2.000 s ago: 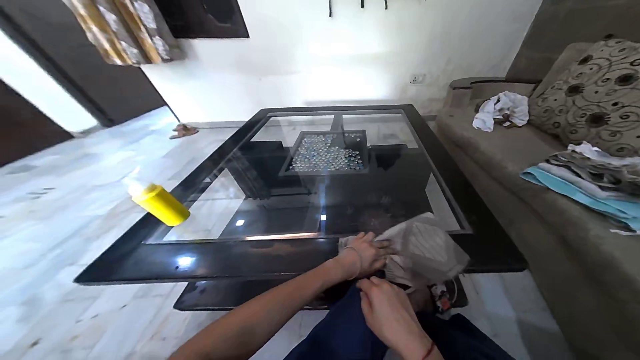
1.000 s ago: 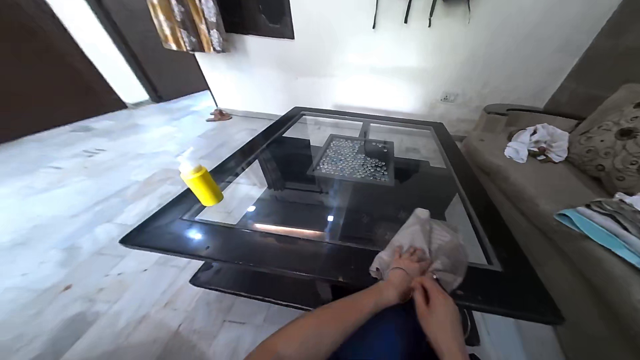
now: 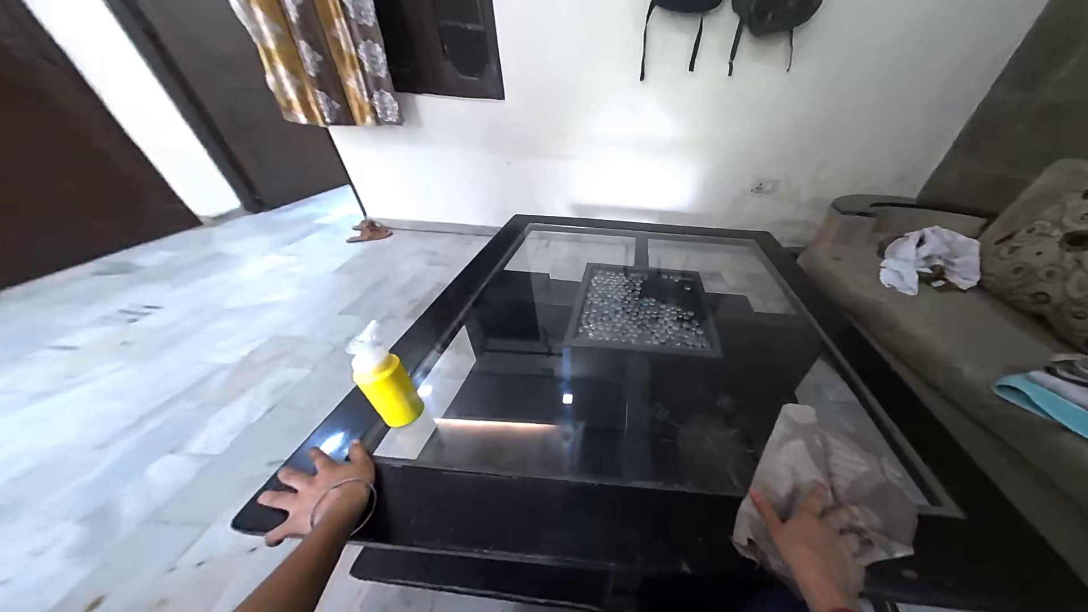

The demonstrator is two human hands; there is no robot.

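My left hand (image 3: 321, 497), with a thin metal bangle at the wrist, rests with spread fingers on the near left corner of a black-framed glass-top table (image 3: 527, 518). Just beyond it, a yellow spray bottle (image 3: 389, 389) with a clear-white top stands at the table's left edge. My right hand (image 3: 807, 535) presses on a crumpled light grey cloth (image 3: 837, 476) at the near right corner, its fingers partly sunk in the folds. Under the glass, a square dark tray (image 3: 642, 347) holds many small clear glass beads.
Along the right side runs a grey-brown sofa (image 3: 969, 340) with a white cloth (image 3: 931, 257), a patterned cushion (image 3: 1050, 251) and a turquoise cloth (image 3: 1041, 404). A brown object (image 3: 369, 230) lies on the marble floor by the wall. Backpacks hang on the wall (image 3: 586, 161).
My left hand has left the cloth, where both hands were, and moved to the table's left corner. The cloth lies more spread out under my right hand. The view has shifted.
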